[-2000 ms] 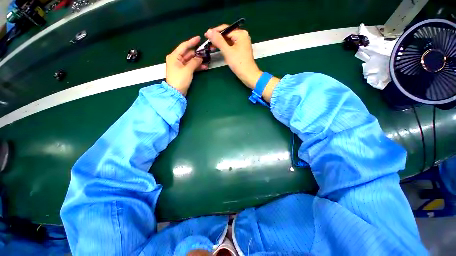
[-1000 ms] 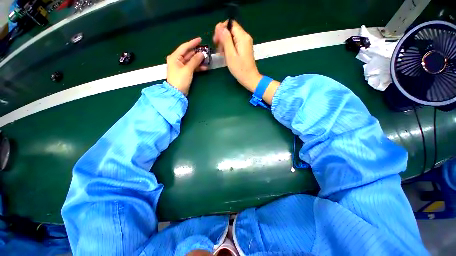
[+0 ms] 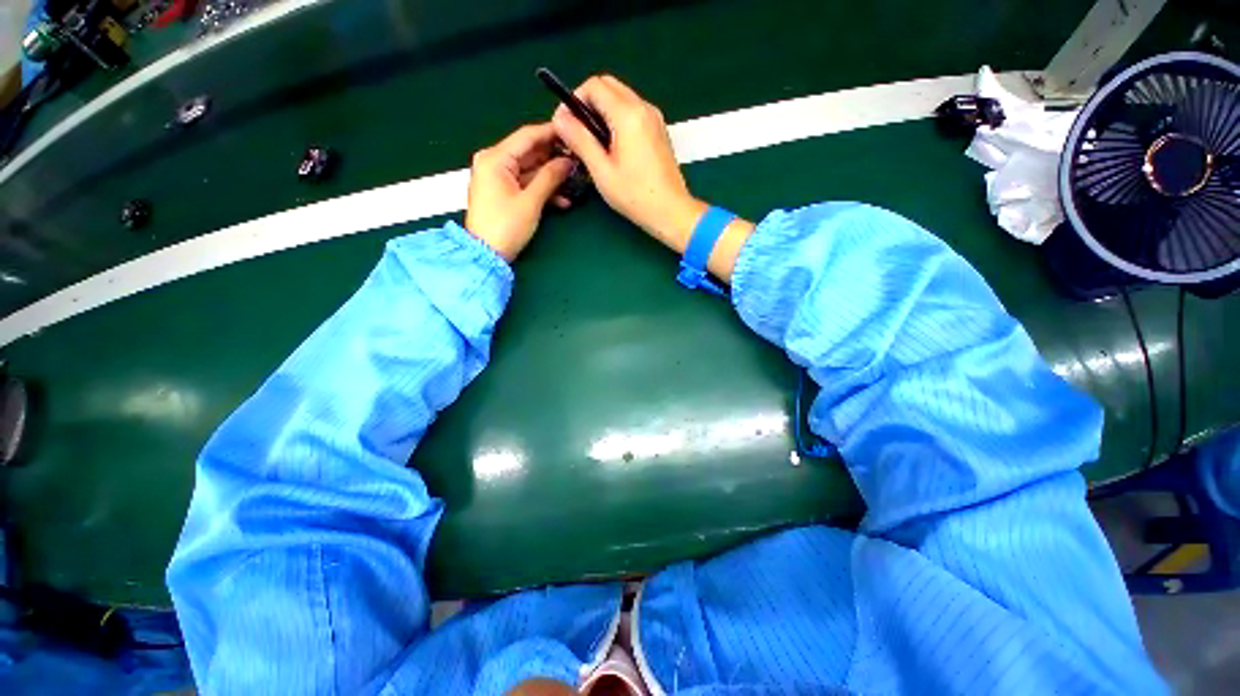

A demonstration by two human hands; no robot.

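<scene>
My left hand (image 3: 511, 189) holds a small black unit (image 3: 577, 180) above the white strip, mostly hidden between the fingers of both hands. My right hand (image 3: 630, 152) is close beside it and grips a slim dark pen-shaped tool (image 3: 574, 105), whose upper end points up and to the left. The tool's other end is hidden by my right hand. A blue strap (image 3: 707, 246) is around my right wrist.
Small dark units lie on the green belt at the left (image 3: 317, 163), (image 3: 135, 214), with a silvery one (image 3: 193, 112) behind. Another black unit (image 3: 967, 114) lies by crumpled white wrap (image 3: 1027, 166). A round fan (image 3: 1156, 170) stands at right, below a metal post (image 3: 1104, 44).
My right hand has come back against the left hand, and the tool now leans up-left instead of up-right. The loose units on the belt have shifted left.
</scene>
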